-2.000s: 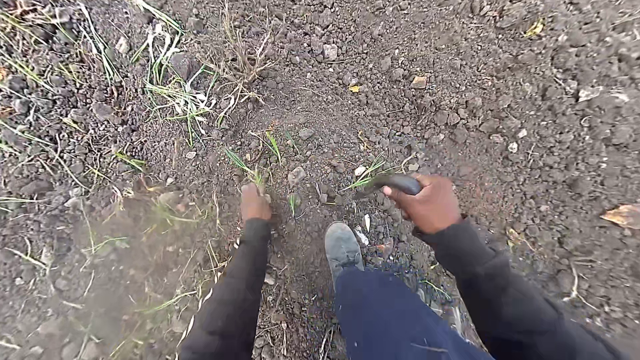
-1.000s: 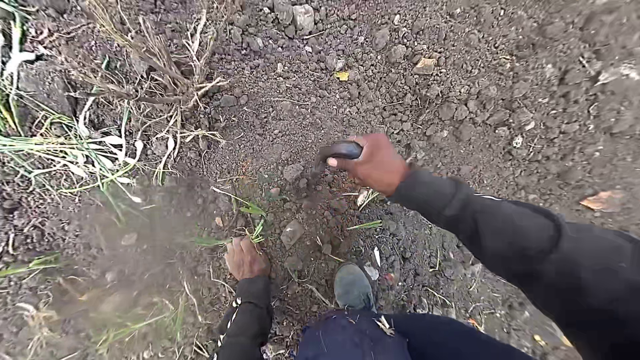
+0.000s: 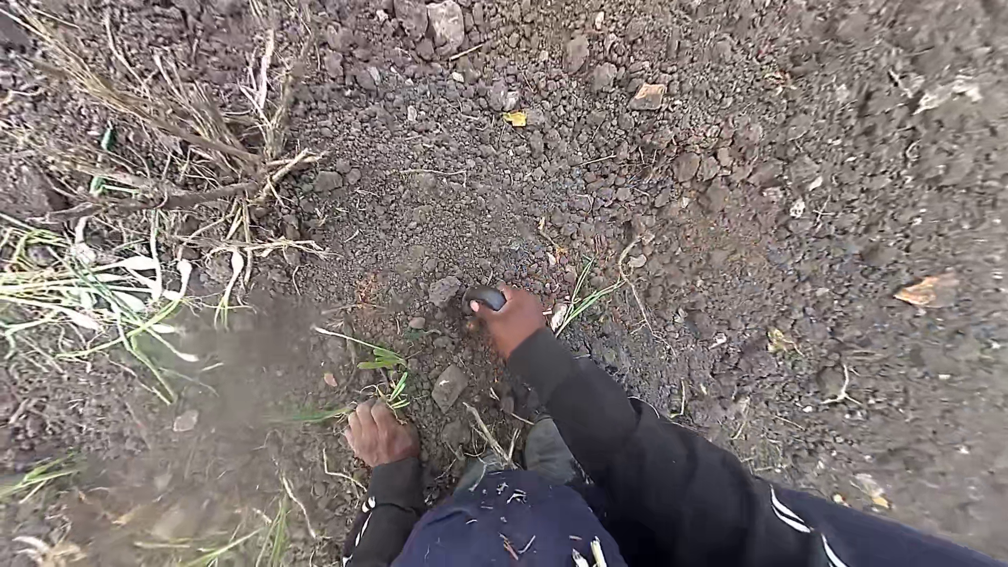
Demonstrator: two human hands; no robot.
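My left hand (image 3: 381, 433) rests low on the soil, its fingers curled by a small tuft of green shoots (image 3: 387, 364); whether it grips them cannot be told. My right hand (image 3: 510, 316) is closed around the dark rounded handle of a tool (image 3: 484, 298), with the working end hidden in or against the soil. Green blades of a young plant (image 3: 587, 303) lie just right of that hand. At the far left lies a bunch of uprooted plants with white bulbs and green leaves (image 3: 118, 287).
Dry roots and stalks (image 3: 236, 157) spread over the upper left. A flat stone (image 3: 449, 387) lies between my hands, and a yellow leaf (image 3: 516, 118) farther up. My shoe (image 3: 549, 450) and clothed knee (image 3: 504, 520) are at the bottom. A brown leaf (image 3: 929, 290) lies at right.
The right hand with the dark handle was beside a green tuft two seconds ago and is now left of one, lower than a second ago. The view has shifted noticeably.
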